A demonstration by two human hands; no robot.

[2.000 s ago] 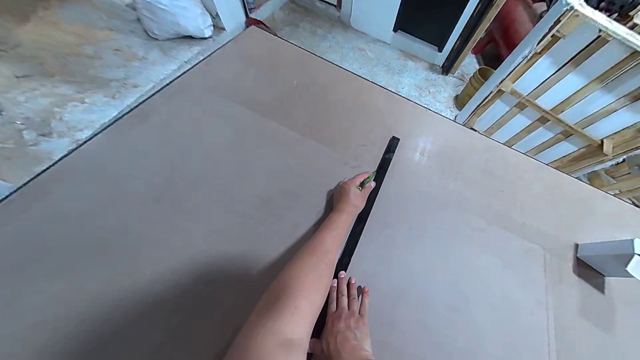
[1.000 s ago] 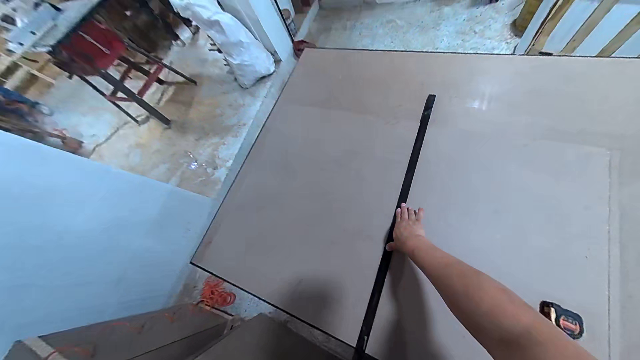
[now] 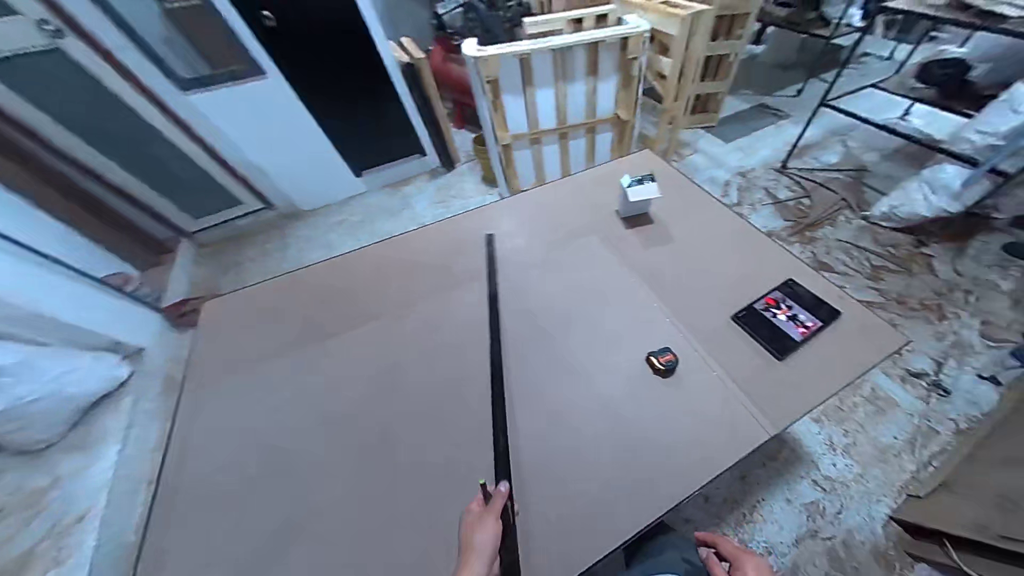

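Note:
A long, narrow black bar point(image 3: 496, 360) lies across a large tan board point(image 3: 336, 400). My left hand point(image 3: 482, 524) grips the bar's near end, thumb on top, and also holds a slim dark pencil or marker point(image 3: 484, 490) with a green tip. At the bottom edge, my right hand point(image 3: 732, 554) is partly cut off, off the board beside my grey clothing, with nothing visible in its loosely parted fingers. A tape measure point(image 3: 662, 362) rests on the board, right of the bar.
A small white box point(image 3: 638, 198) stands near the board's far right corner. A tablet or similar device point(image 3: 786, 318) with a lit screen lies near the right edge. Beyond are a wooden slatted frame point(image 3: 560, 104), a black door panel point(image 3: 344, 80), a metal rack point(image 3: 860, 104) and floor debris.
My right hand has left the bar and is off the board. My left hand, unseen a second ago, now holds the bar's near end. The view has swung strongly.

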